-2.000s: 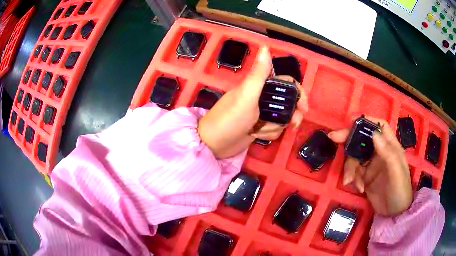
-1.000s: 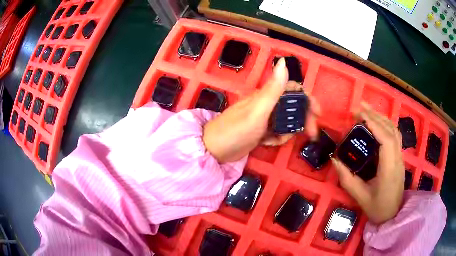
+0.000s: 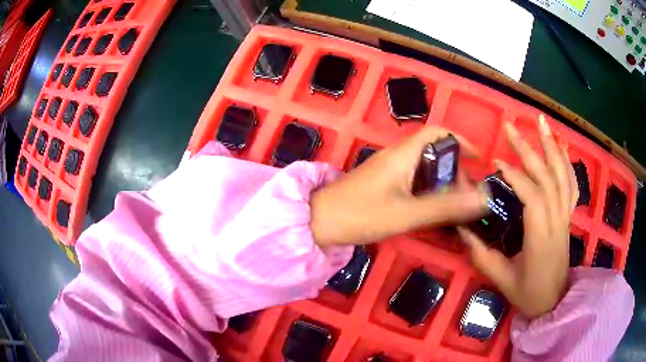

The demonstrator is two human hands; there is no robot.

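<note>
My left hand [image 3: 389, 194] holds a smartwatch [image 3: 437, 164] tilted on its edge above the foam tray. Its thumb is blurred and reaches to the screen of a second smartwatch [image 3: 500, 207]. That second watch shows white text and a small green mark. My right hand [image 3: 535, 226] holds it between thumb and fingers, over the tray. The red foam tray [image 3: 363, 126] lies beneath both hands, with black watches such as this one [image 3: 408, 97] in its pockets. The pockets right under my hands are hidden.
A second red tray of watches [image 3: 106, 117] lies at the left. Behind the main tray are a wood-edged strip [image 3: 397, 44], a white sheet [image 3: 460, 32], a thin black pen [image 3: 567, 53] and a white panel with coloured buttons [image 3: 616, 28]. A metal post [image 3: 234, 15] stands at the top.
My left hand has moved right and turned its watch on edge, with its thumb now at the other watch. The red text on the right watch has changed to green.
</note>
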